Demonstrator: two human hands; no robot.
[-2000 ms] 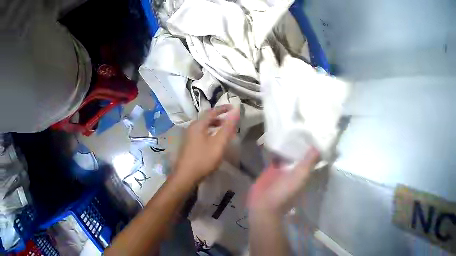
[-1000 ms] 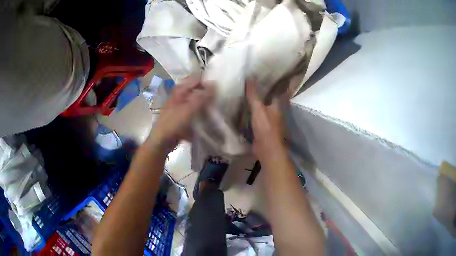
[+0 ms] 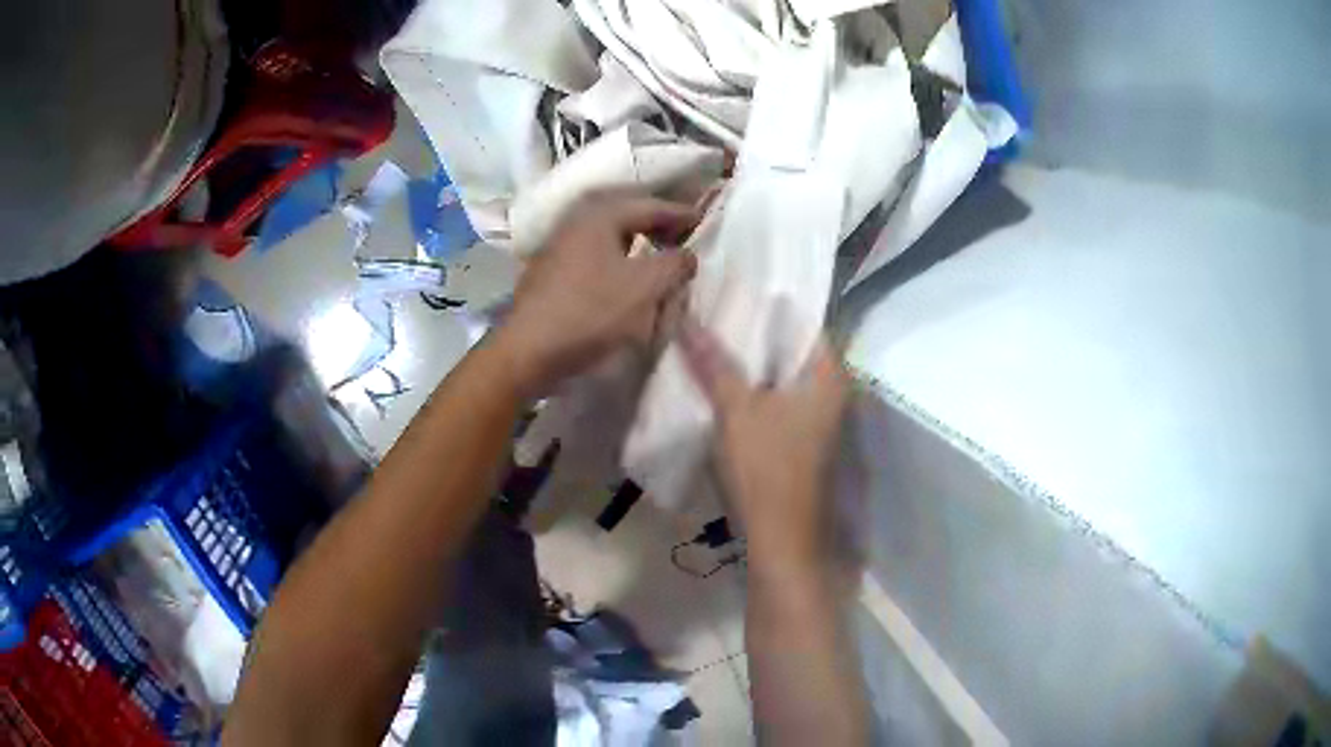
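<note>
A cream-white fabric piece (image 3: 766,241) hangs as a long strip between my hands, in front of a crumpled bundle of cut pieces (image 3: 540,73) at the top. My right hand (image 3: 781,431), slightly blurred, is closed around the strip with the thumb on its front. My left hand (image 3: 606,285) has its fingers bent at the strip's left edge and pinches the cloth there. The strip's lower end hangs free below my hands, above the floor.
The white table (image 3: 1139,380) with a ruler-marked edge is at right. A blue container edge (image 3: 993,73) stands beside the bundle. A red plastic basket (image 3: 248,161) is upper left; a blue basket (image 3: 219,511) is lower left. Scraps lie on the tiled floor (image 3: 343,343).
The fabric between my hands has gone from a wide blurred piece to a narrower strip. My left hand has moved right and is closer to my right hand.
</note>
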